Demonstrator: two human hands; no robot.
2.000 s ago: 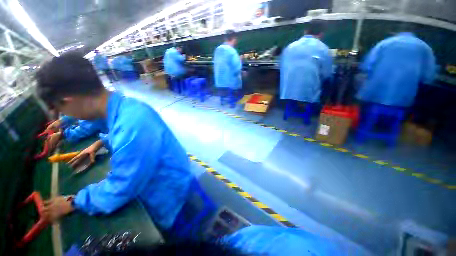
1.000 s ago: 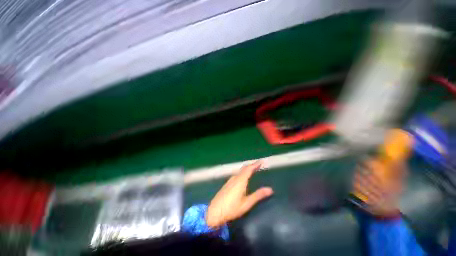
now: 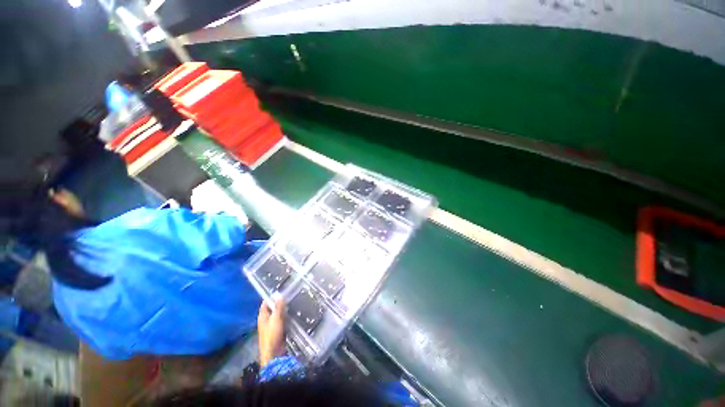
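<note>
My left hand [image 3: 272,330] grips the near left edge of a clear plastic blister tray [image 3: 367,282], with its thumb at the rim. The tray lies slantwise over the green bench; I cannot tell whether it is lifted. Its square pockets hold flat black parts, some washed out by glare. A red-orange frame [image 3: 645,253] with a dark device inside is at the right. A round dark mesh dish [image 3: 620,370] is at the lower right. My right hand is not recognisable in view; a tiny orange-brown patch in the bottom right corner is unclear.
Red-orange frames [image 3: 230,111] are stacked at the far left end of the bench. A person in a blue smock [image 3: 159,278] is close at the left. A pale rail [image 3: 540,274] runs along the bench, with a green surface [image 3: 509,87] beyond.
The view has swung left along the bench. My left hand was open beside the tray and now holds its edge. My right hand, earlier around the yellow-orange screwdriver, has left recognisable view with it.
</note>
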